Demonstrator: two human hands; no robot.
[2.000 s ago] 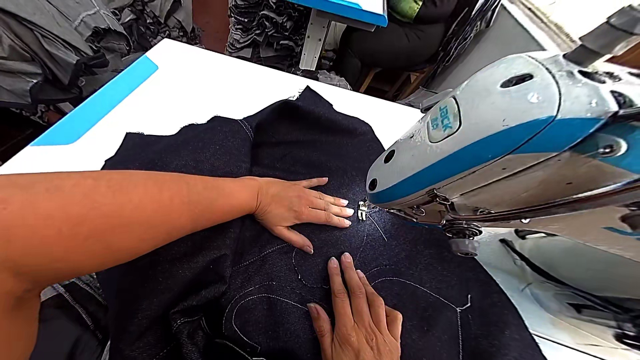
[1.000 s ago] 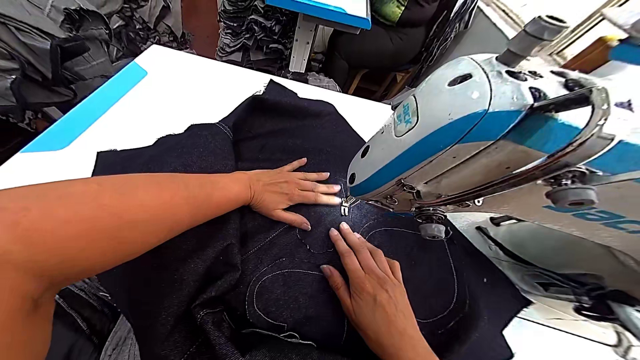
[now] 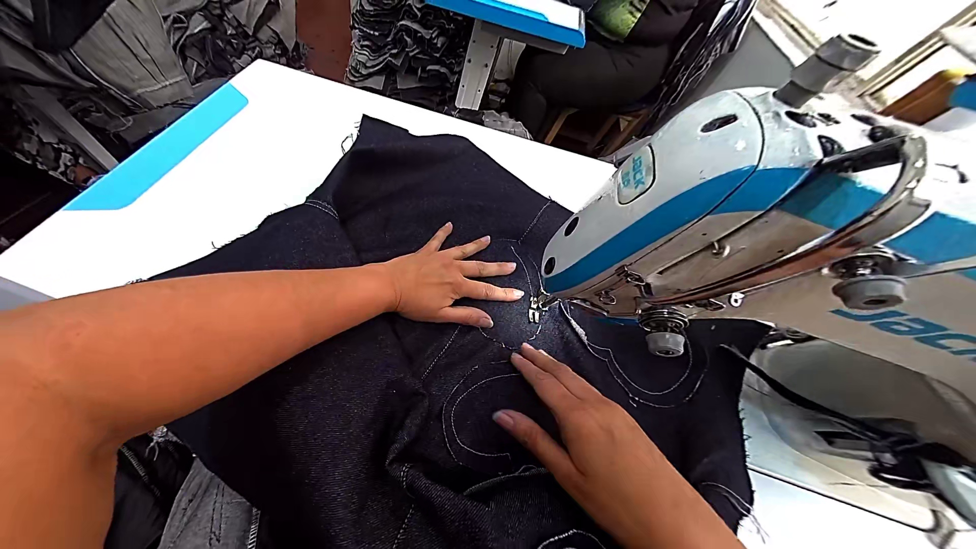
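Observation:
Dark denim fabric with curved lines of light stitching lies spread under a Jack sewing machine. The presser foot rests on or just above the cloth, within a stitched round outline. My left hand lies flat on the denim just left of the foot, fingers spread, fingertips close to it. Below the foot, my right hand rests on the cloth with its fingertips at the lower edge of the round outline. Neither hand grips the fabric. The needle is too small to make out.
The white table has a blue edge strip. Piles of grey and dark cloth stand behind and at the left. Across the table sits a person in dark trousers, beside another table. A black strap lies at the right.
The denim has turned and shifted under the presser foot, so the stitched curves lie differently around it. Both hands remain flat on the cloth; the left hand's fingers are spread wider.

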